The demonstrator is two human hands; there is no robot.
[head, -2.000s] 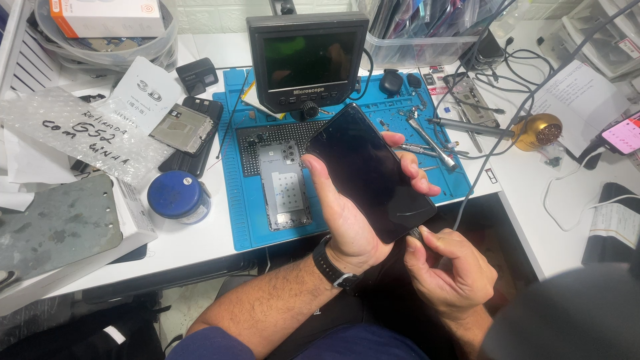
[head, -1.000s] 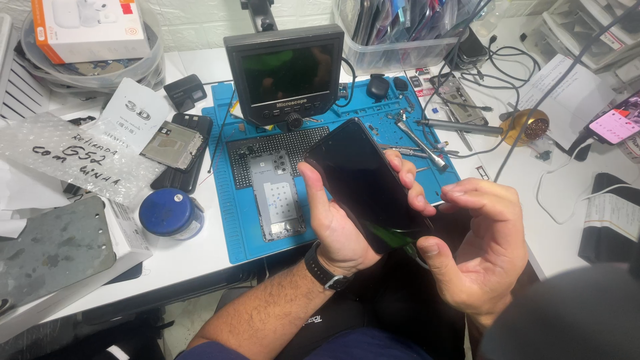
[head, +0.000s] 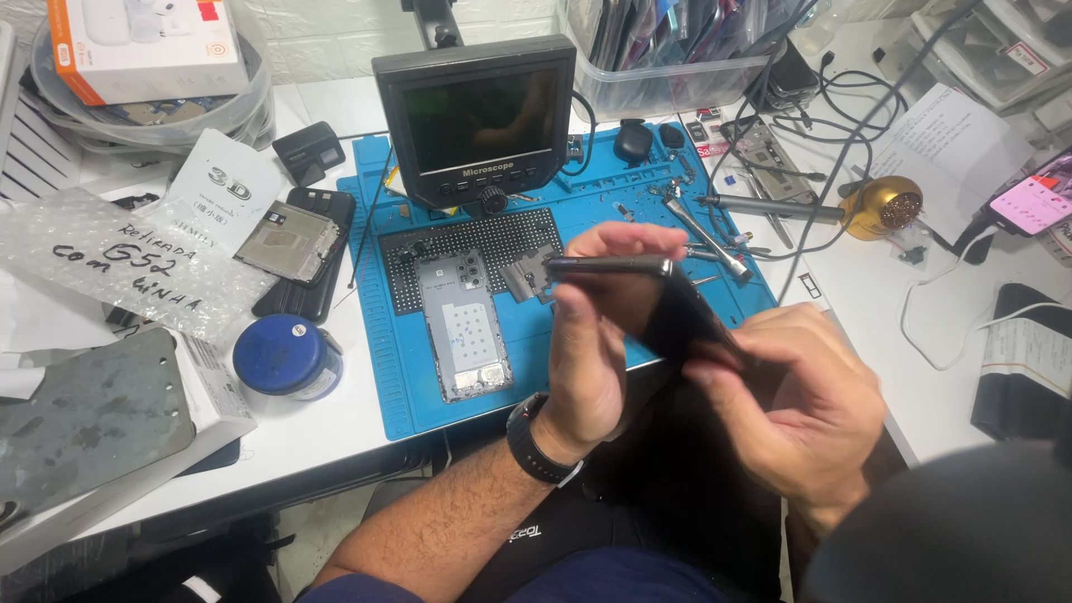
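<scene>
A black smartphone is held tilted, nearly edge-on, above the front edge of the blue repair mat. My left hand, with a black watch on its wrist, grips the phone's left end between thumb and fingers. The thumb and fingers of my right hand pinch its lower right end. Behind my left hand, a grey phone back housing lies on the mat, partly over a black perforated pad. A small metal plate lies beside the housing.
A microscope with a screen stands at the mat's back. A blue-lidded jar and bubble wrap are at left. Tweezers, a soldering iron, its gold tip cleaner and cables lie at right. A large dark blurred shape covers the lower right.
The phone has been tilted from screen-facing to nearly edge-on. My right hand, apart from the phone's end one second ago, now grips it.
</scene>
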